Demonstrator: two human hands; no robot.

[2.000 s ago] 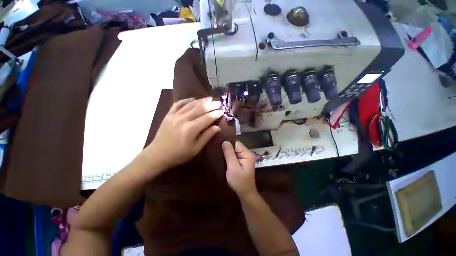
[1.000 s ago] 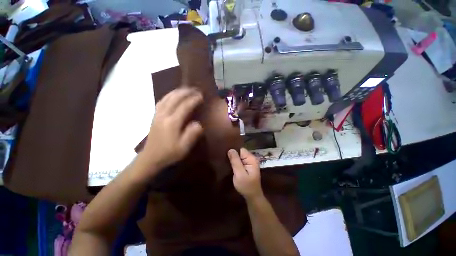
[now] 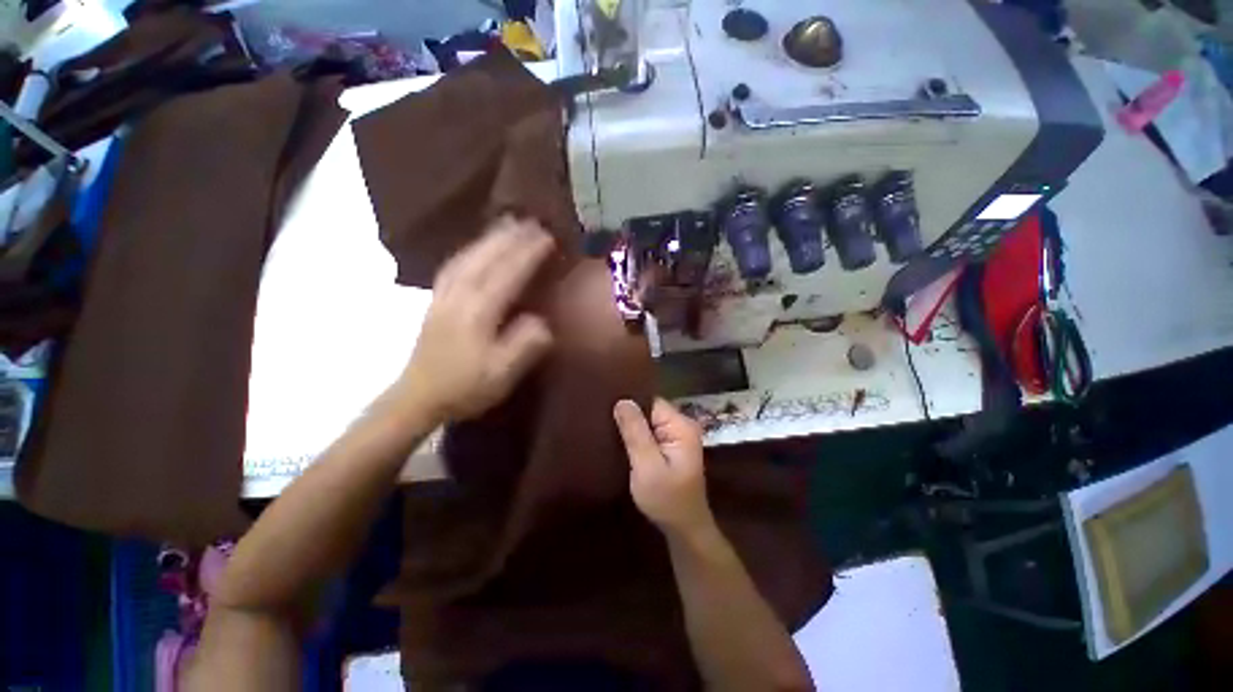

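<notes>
A brown cloth panel [image 3: 588,392] lies over the bed at the presser foot [image 3: 626,284] and hangs over the table's front edge. Its far part [image 3: 440,169] is spread to the left of the off-white overlock machine [image 3: 811,135]. My left hand [image 3: 487,325], slightly blurred, is on top of the cloth left of the foot, fingers pointing away; whether it grips is unclear. My right hand [image 3: 660,453] pinches the cloth's right edge between thumb and fingers, just below the foot.
A long brown panel stack [image 3: 149,311] lies at the table's left. Red cloth [image 3: 1011,304] and green-handled snips [image 3: 1061,358] hang right of the machine. A framed tan pad [image 3: 1149,552] is at lower right. Pink pieces [image 3: 189,608] show at lower left.
The far part of the panel has shifted left and away, opening out beside the machine. My left hand has moved off the foot to the left. My right hand has moved slightly nearer me, still pinching cloth.
</notes>
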